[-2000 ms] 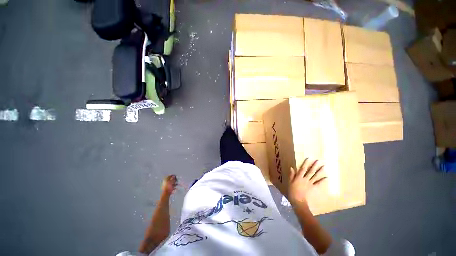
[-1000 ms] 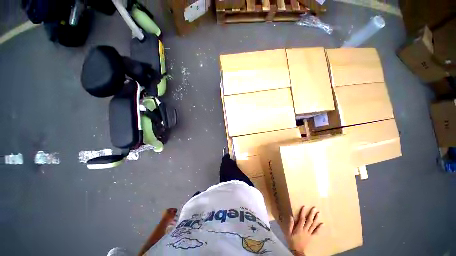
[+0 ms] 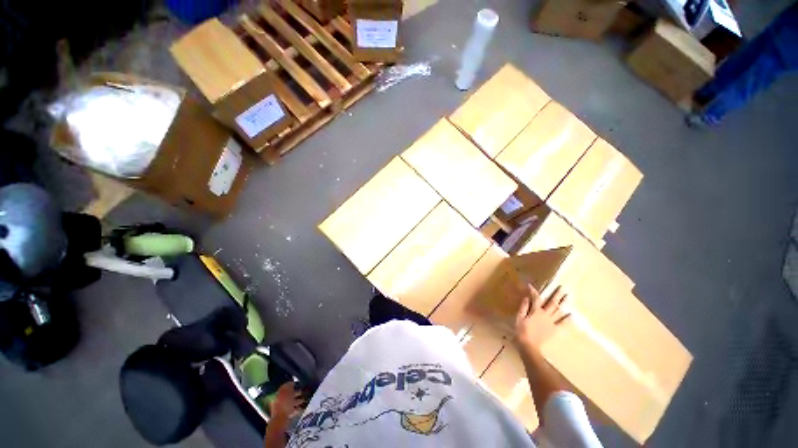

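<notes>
A large tan carton (image 3: 617, 346) lies tilted on top of the stacked cartons at the lower right. My right hand (image 3: 542, 317) rests on its top near the far left edge with fingers spread. The layer of cartons (image 3: 459, 171) stands in front of me, with a gap in the middle showing dark slats and a white label. My left hand (image 3: 284, 404) hangs low beside my shirt, over the scooter; I cannot tell its finger shape well, and it touches no carton.
Scooter (image 3: 162, 385) at lower left. Open carton with clear plastic (image 3: 197, 157) and an orange-brown pallet (image 3: 302, 57) with cartons at upper left. Wrap roll (image 3: 477, 51) and loose film (image 3: 402, 75) behind the stack. A person's blue-clad leg (image 3: 752, 74) and cartons (image 3: 672, 61) at upper right.
The view has turned, bringing the second pallet and open carton into view. The large carton has turned relative to the stack, and my right hand stays on it.
</notes>
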